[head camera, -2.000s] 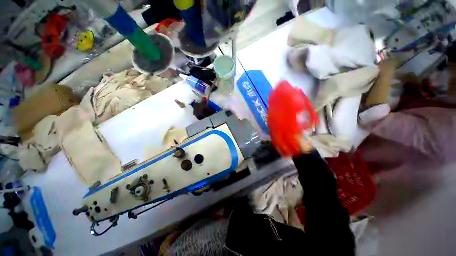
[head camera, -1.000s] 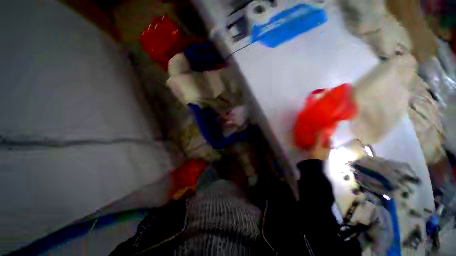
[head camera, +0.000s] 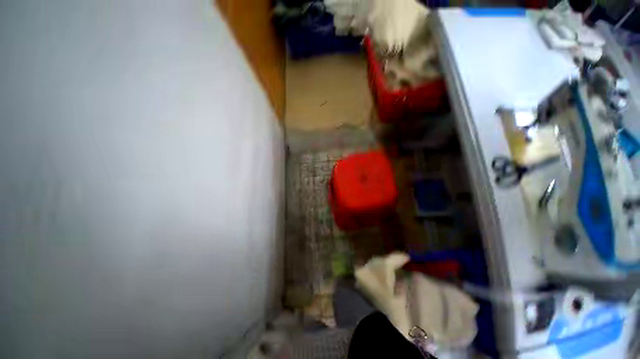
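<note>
Neither of my hands shows; a dark piece of my clothing (head camera: 379, 338) is at the bottom edge. A red stool (head camera: 365, 180) stands on the floor in the middle. To the right is the white sewing table (head camera: 474, 77) with a white and blue sewing machine (head camera: 593, 203). Black-handled scissors (head camera: 507, 172) lie open or partly open near its front edge, and small dark snips (head camera: 547, 193) lie beside them. Cream cloth (head camera: 438, 305) is heaped low at the bottom centre. The picture is blurred.
A pale wall or panel (head camera: 140, 175) fills the left side. A red basket (head camera: 407, 102) of cream cloth stands at the table's far left side. A blue container (head camera: 449, 259) is under the table. Tiled floor (head camera: 312, 189) runs between wall and table.
The view has swung away to an aisle with a red stool beside another stretch of table. My hand and the red bag it held have left the picture.
</note>
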